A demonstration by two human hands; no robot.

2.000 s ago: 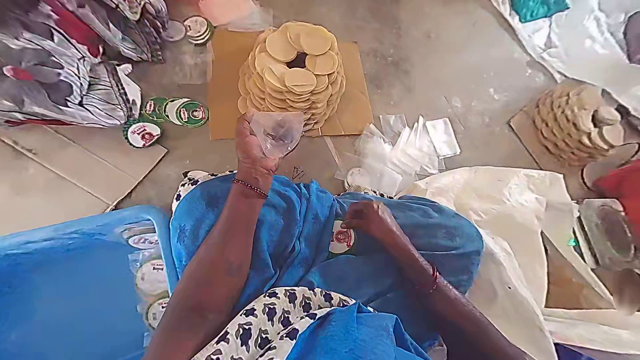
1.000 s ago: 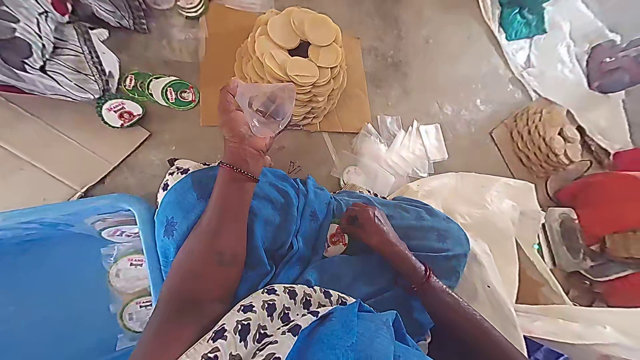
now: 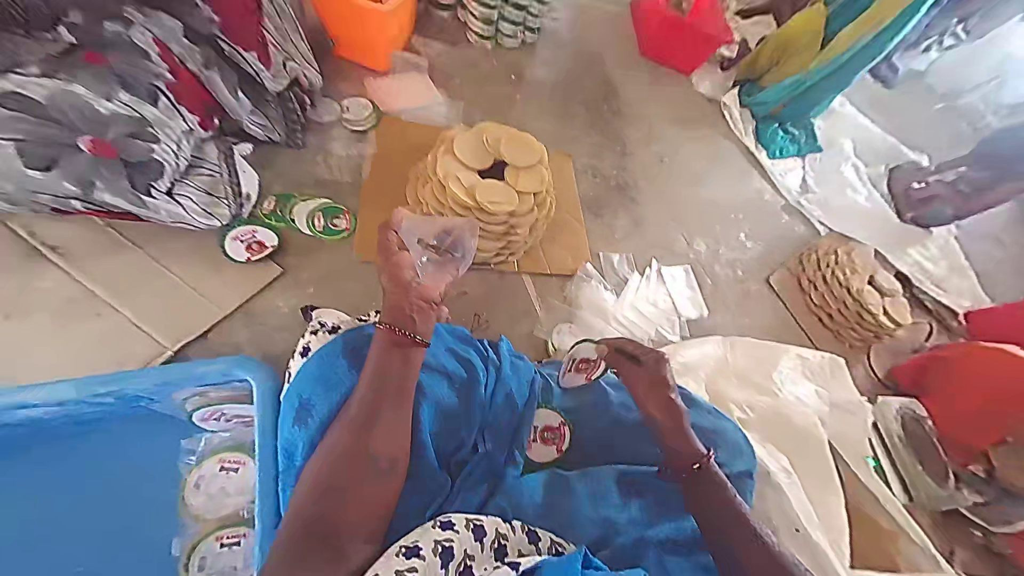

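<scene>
My left hand (image 3: 412, 276) is raised near the round stack and holds a clear plastic bag (image 3: 440, 246) with its mouth spread. Between the fingertips of my right hand (image 3: 646, 378) is a round printed label (image 3: 582, 364), white with a red and dark picture, above the blue cloth on my lap. Another round label (image 3: 548, 436) lies on that cloth, to the lower left of my right hand. Beyond my left hand, thin round tan discs (image 3: 496, 196) are piled in a ring on a cardboard sheet (image 3: 570, 216). Flat clear bags (image 3: 640, 300) lie just beyond my right hand.
A blue plastic tub (image 3: 72, 392) with packed discs (image 3: 220, 484) stands at the left. Green-edged round labels (image 3: 308, 216) lie on the floor. Another disc pile (image 3: 852, 292) is at the right, near a person in red. At the upper right is another person's hand (image 3: 928, 192).
My right hand has lifted off the label on my lap and now holds a round label farther out. My left hand still holds the plastic bag. The view has shifted.
</scene>
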